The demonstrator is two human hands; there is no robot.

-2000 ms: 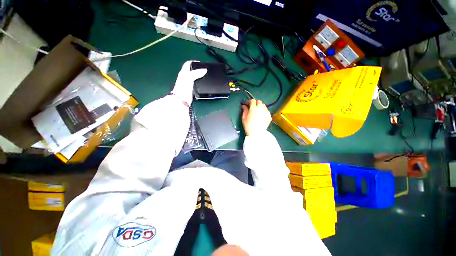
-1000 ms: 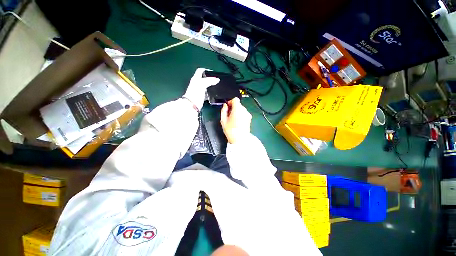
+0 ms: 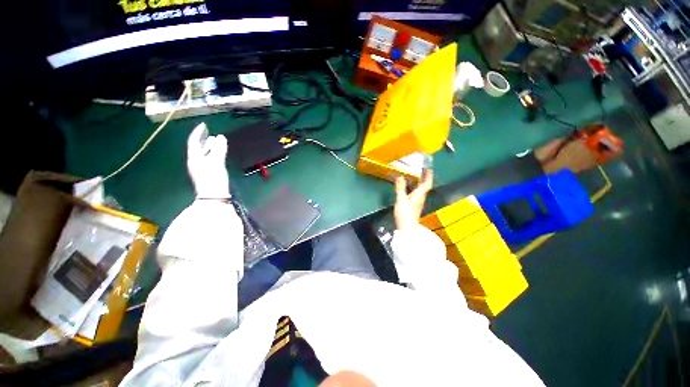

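Observation:
A flat black set-top box [image 3: 253, 143] lies on the green bench, with yellow plugs [image 3: 288, 141] at its right side and a red plug [image 3: 263, 171] at its front edge. My left hand [image 3: 207, 162], in a white glove, is just left of the box, with the fingers apart and nothing seen in it. My bare right hand [image 3: 412, 198] is at the front lower edge of an open yellow retail box [image 3: 401, 121]; its fingertips meet the edge, but whether they grip it is unclear. Another flat dark box [image 3: 286, 216] lies near the bench edge beside a wrapped remote control [image 3: 253, 236].
An open carton with papers [image 3: 79, 276] is at left. A power strip [image 3: 208, 96] and black cables [image 3: 321, 113] lie behind. An orange-red case [image 3: 393, 53] and tape rolls [image 3: 495, 84] are at back right. Stacked yellow boxes [image 3: 484, 257] and a blue bin [image 3: 536, 206] stand below the edge.
My right hand has moved from the set-top box to the yellow box. My left hand has let go of the set-top box. The view has turned, and yellow text shows on the left screen.

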